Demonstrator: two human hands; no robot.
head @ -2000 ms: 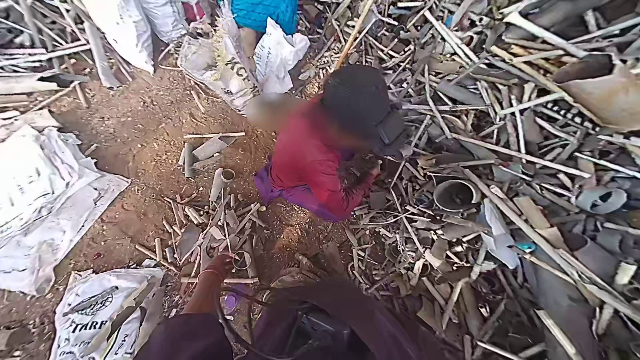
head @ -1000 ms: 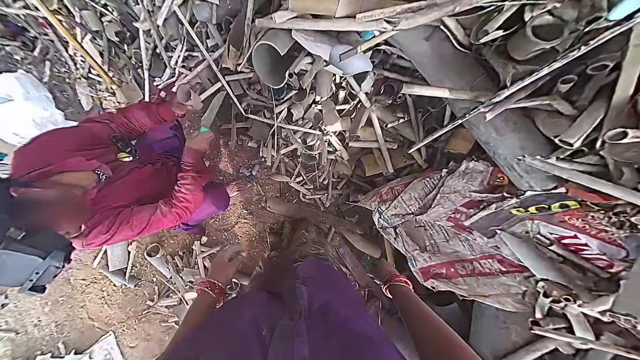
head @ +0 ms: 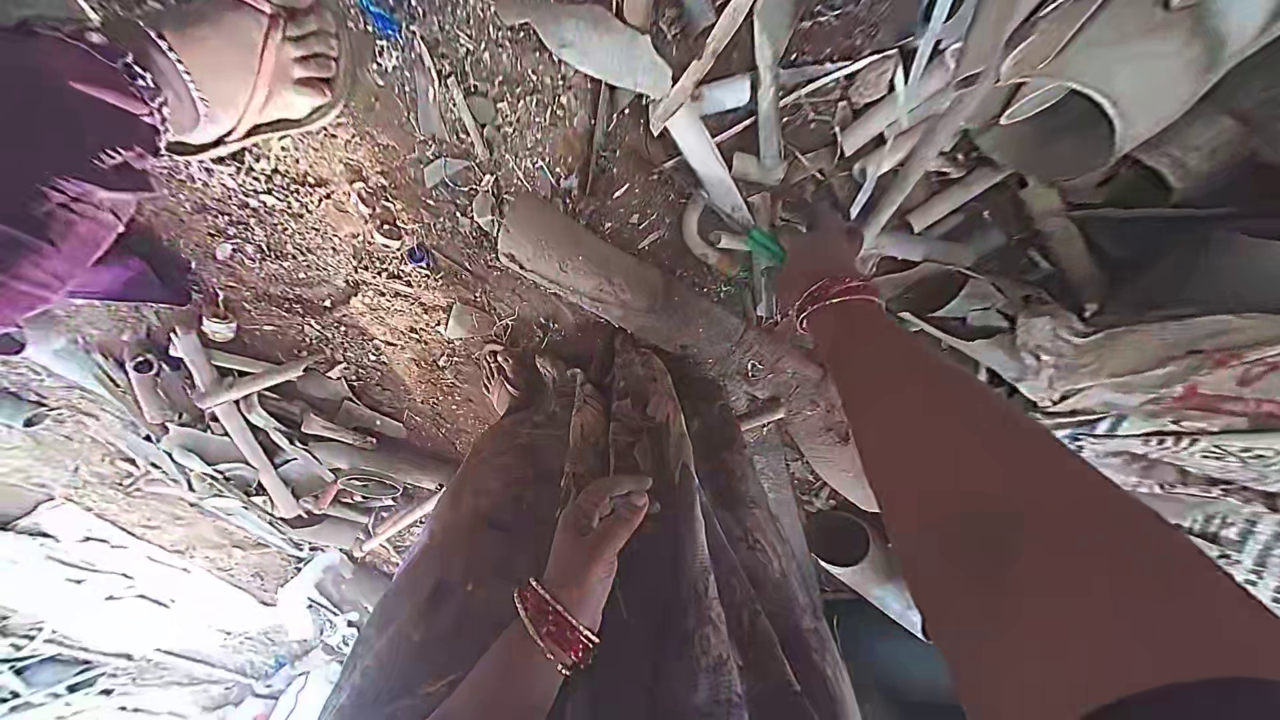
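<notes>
My left hand [head: 605, 520], with red bangles at the wrist, rests over the dark cloth [head: 650, 620] on my lap, its fingers curled and nothing visible in them. My right hand [head: 815, 250] reaches out to the scrap pile at the upper right. Beside its fingers is a small green piece [head: 765, 247], next to a pale flat strip [head: 710, 165] and a curved pipe piece [head: 697, 235]. The fingers are dim and blurred, so their hold cannot be told. A thick length of pipe [head: 590, 265] lies on the ground in front of my feet.
Another person's sandalled foot [head: 270, 75] is at the upper left. Cut pipe pieces [head: 240, 410] lie heaped at the left. A wide pipe [head: 1070, 125] and more scraps fill the upper right. A printed sack [head: 1200, 380] lies at the right, an open-ended pipe [head: 860, 555] beside my right forearm.
The view has turned and come closer to the ground. My right hand now reaches out into the scraps; my left hand has come over my lap.
</notes>
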